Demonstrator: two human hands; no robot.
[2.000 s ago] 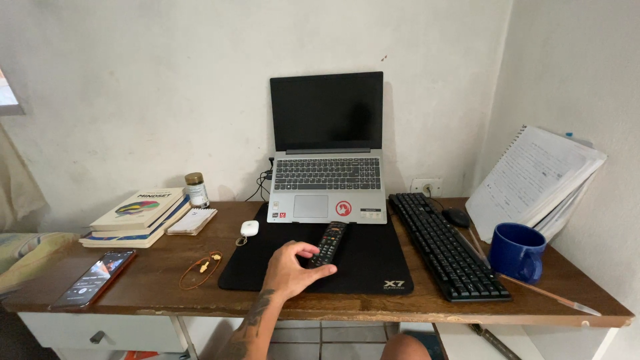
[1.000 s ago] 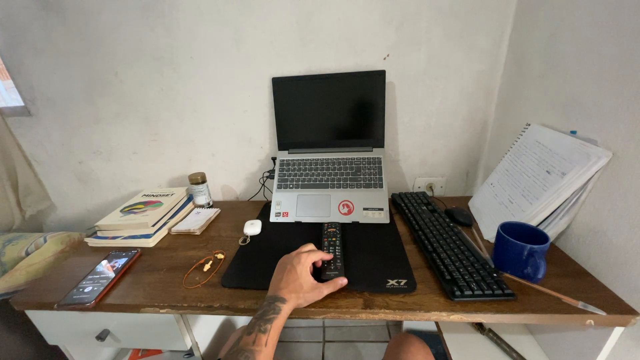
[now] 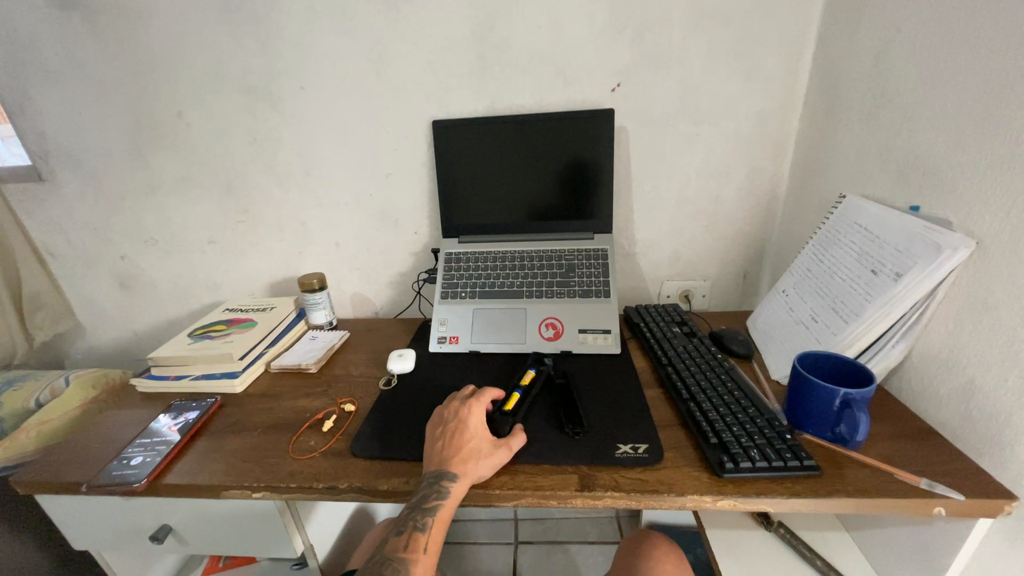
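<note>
My left hand [image 3: 472, 432] grips the lower end of a black remote control [image 3: 520, 396], its thumb on the near right side and its fingers on the left. The remote lies tilted on the black mouse pad [image 3: 592, 436], back side up, with yellow and blue batteries [image 3: 521, 390] showing in its uncovered compartment. A narrow black piece [image 3: 568, 404], apparently the battery cover, lies close to its right; whether they touch is unclear. My right hand is out of view. Behind the remote stands an opened laptop [image 3: 524, 276] with a dark screen.
On the right are a black keyboard [image 3: 712, 392], a mouse [image 3: 732, 343], a blue mug [image 3: 828, 396] and a leaning spiral notebook [image 3: 848, 280]. On the left are stacked books [image 3: 224, 332], a jar [image 3: 318, 302], a notepad [image 3: 310, 350], a phone [image 3: 156, 444], orange-corded earplugs [image 3: 328, 424] and a white tag [image 3: 401, 361].
The remote showed its buttons one second ago and now lies back side up with its batteries exposed. A narrow black piece now lies to its right.
</note>
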